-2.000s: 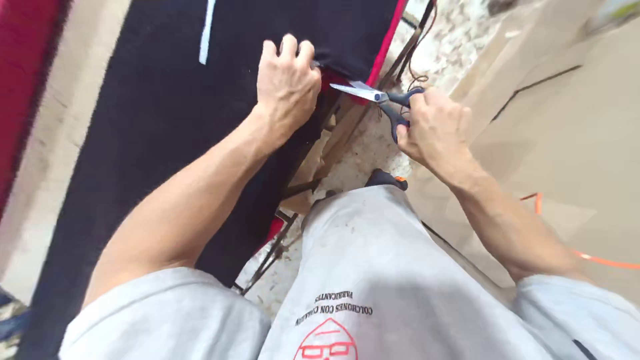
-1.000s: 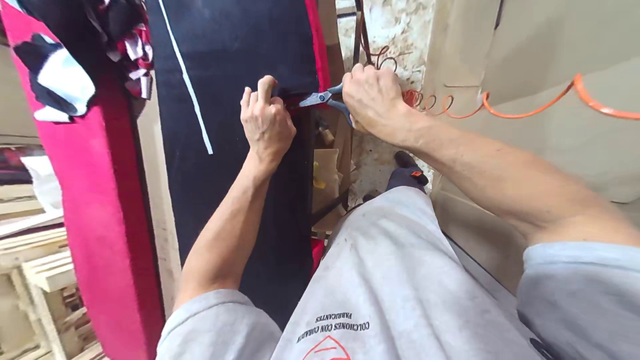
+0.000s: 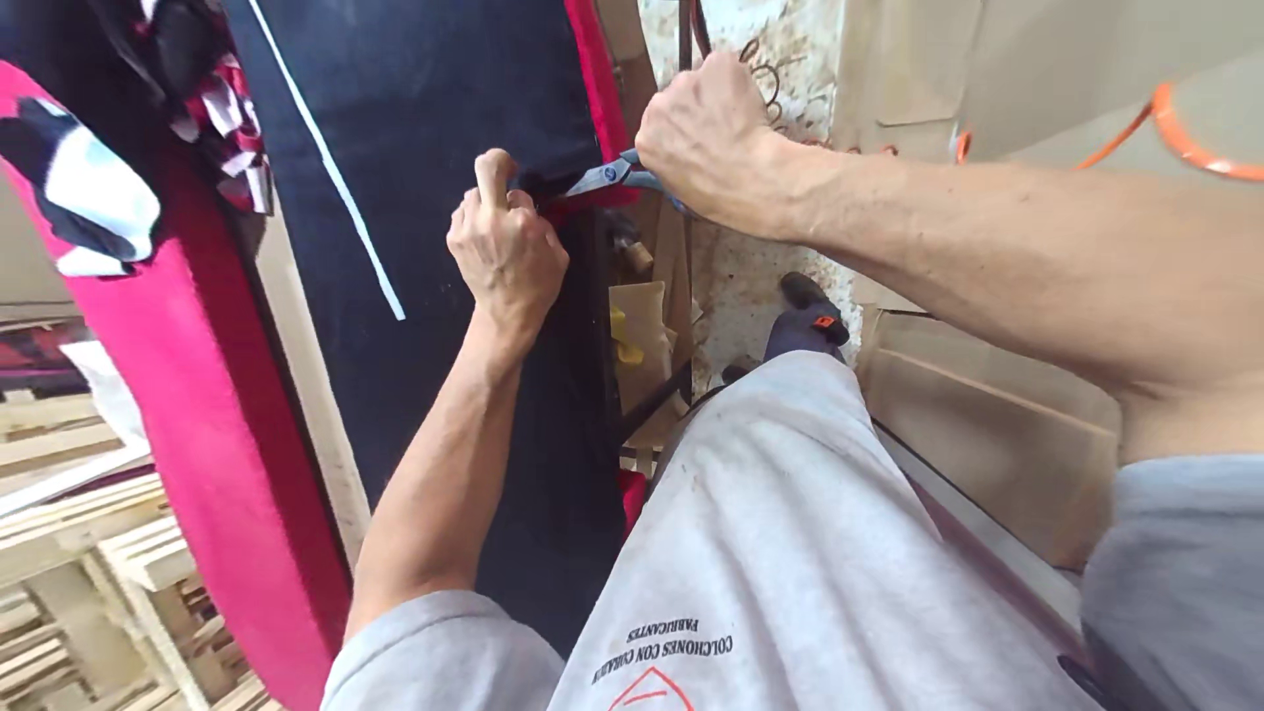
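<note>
My right hand point(image 3: 716, 148) is closed around the handles of a pair of scissors point(image 3: 604, 176), whose blades point left toward the dark fabric. With fingers bent, my left hand point(image 3: 509, 232) pinches a fold of the dark navy fabric point(image 3: 434, 89) just left of the blades. The blade tips are hidden in or behind the fold. Red fabric edging point(image 3: 595, 74) runs along the right side of the dark piece, and some red shows beneath the scissors. A narrow white strip point(image 3: 331, 163) lies on the dark fabric, left of my left hand.
A long red padded piece point(image 3: 227, 425) lies at the left, with black, white and red fabric scraps point(image 3: 99, 193) on top. Wooden slats point(image 3: 89, 533) are stacked at lower left. An orange coiled hose point(image 3: 1175, 138) crosses the right side, over cardboard point(image 3: 987, 425). My foot point(image 3: 810, 316) is on the stained floor.
The scissors' blades were apart and visible at the red edge two seconds ago; now they sit against the fold at my left hand. The view has shifted left, bringing the red piece and scraps in.
</note>
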